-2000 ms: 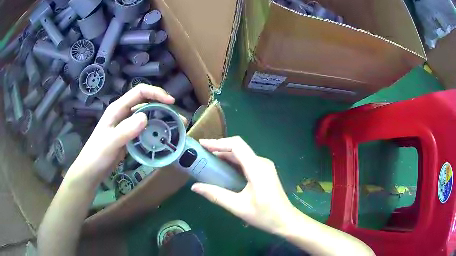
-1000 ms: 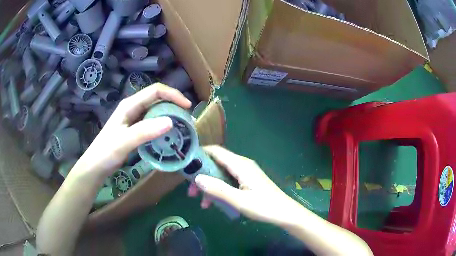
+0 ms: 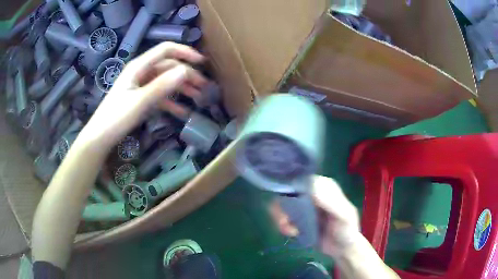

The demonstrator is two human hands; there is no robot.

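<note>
My right hand [image 3: 341, 220] holds a grey fan body [image 3: 286, 131] by its handle above the green floor, right of the large carton. Its wide head is up and its dark open face points towards me. The body is blurred. My left hand [image 3: 161, 82] is over the heap of grey fan bodies [image 3: 60, 90] in the large carton [image 3: 177, 201]. Its fingers are apart and blurred, and no held body shows in it.
A second carton [image 3: 382, 71] with some grey bodies stands at the upper right. Clear plastic film [image 3: 485, 41] lies at the far right edge. A red stool [image 3: 431, 150] stands at the right. A shoe [image 3: 182, 250] shows at the bottom.
My left hand has let go of the fan body and moved up over the heap. My right hand has carried the body to the right and turned it more upright. The view has shifted slightly.
</note>
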